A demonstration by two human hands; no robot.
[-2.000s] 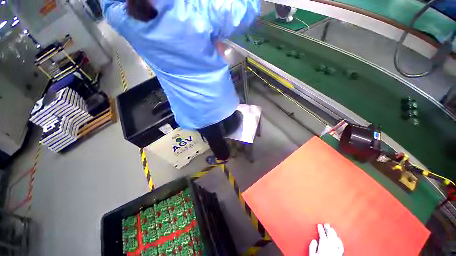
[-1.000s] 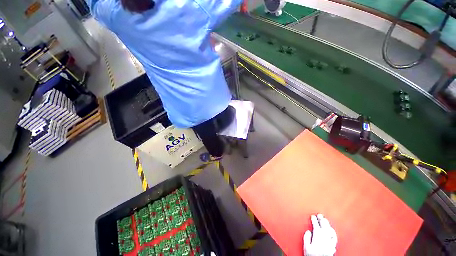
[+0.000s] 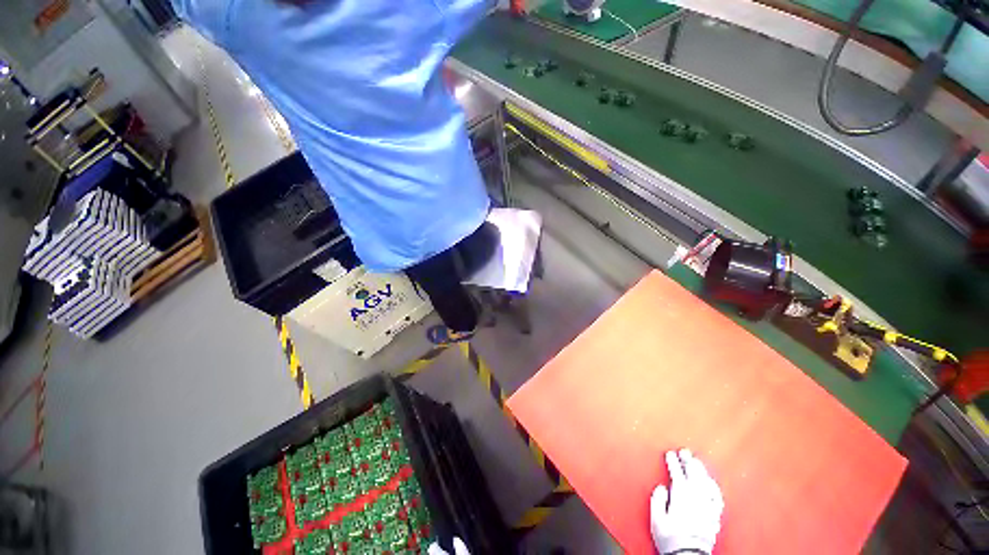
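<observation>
The red-orange sheet (image 3: 694, 390) lies on the small bench. My right hand (image 3: 686, 507), in a white glove, rests palm down on its near part, fingers stretched forward and thumb apart. My left hand (image 3: 448, 546), also in a white glove, shows only as fingertips at the bottom edge, beside the bin's right wall; the rest is cut off. The black plastic bin (image 3: 241, 466) stands at the lower left. Rows of green circuit boards (image 3: 345, 461) lie in it, with red showing between them.
A person in a blue coat (image 3: 369, 141) stands ahead. A conveyor (image 3: 748, 173) carrying small dark parts runs along the right. A black fan (image 3: 748, 273) and soldering iron stand (image 3: 853, 352) sit beyond the sheet. Another black bin (image 3: 271, 244) and an AGV-marked panel (image 3: 363, 312) stand ahead left.
The view has shifted slightly, so things sit further left and higher. More of my left fingertips shows at the bin's edge. My right hand stays on the sheet.
</observation>
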